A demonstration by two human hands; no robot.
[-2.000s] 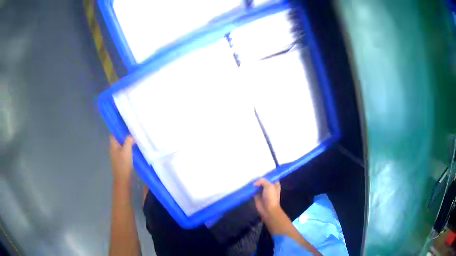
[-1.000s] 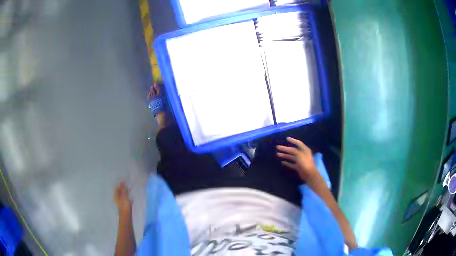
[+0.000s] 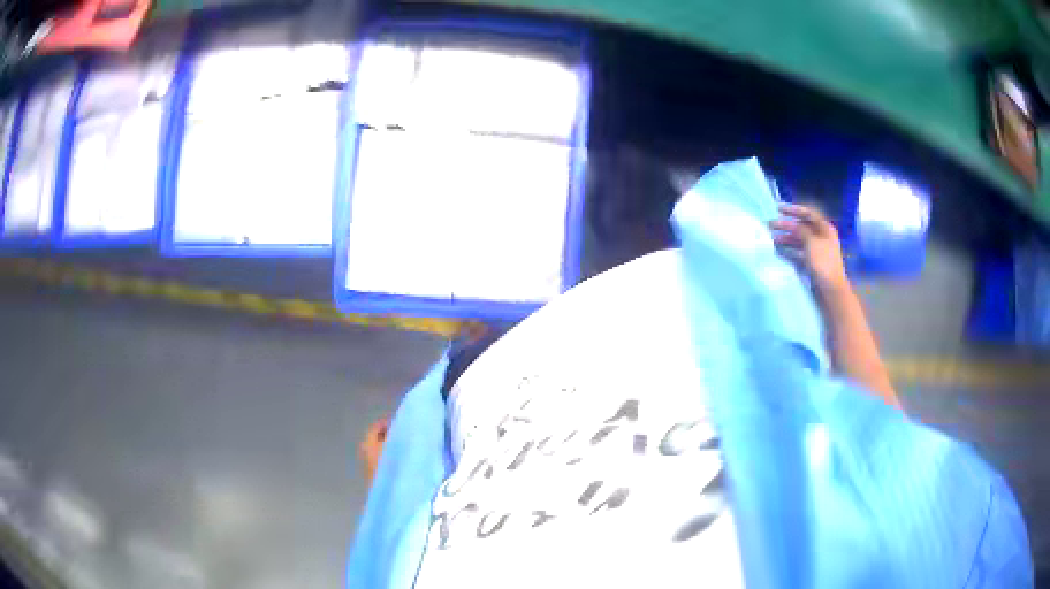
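Observation:
A blue crate with bright white flat parts stands on the floor just in front of me, left of centre. A dark gap divides the white parts into two sections. My right hand is raised at the right, away from the crate, with fingers apart beside the edge of my blue smock; it may touch the cloth. My left hand shows only as a small blurred part beside the smock at lower centre-left, away from the crate. Its fingers cannot be made out.
Several more blue crates with white parts stand in a row to the left. A green bench curves along the top. Yellow line tape runs along the grey floor. A blue stool-like object is at the right, with a person's arm beyond.
The view has turned, so the crate now sits left of centre and a row of crates shows. Both hands are away from the crate that they gripped two seconds ago.

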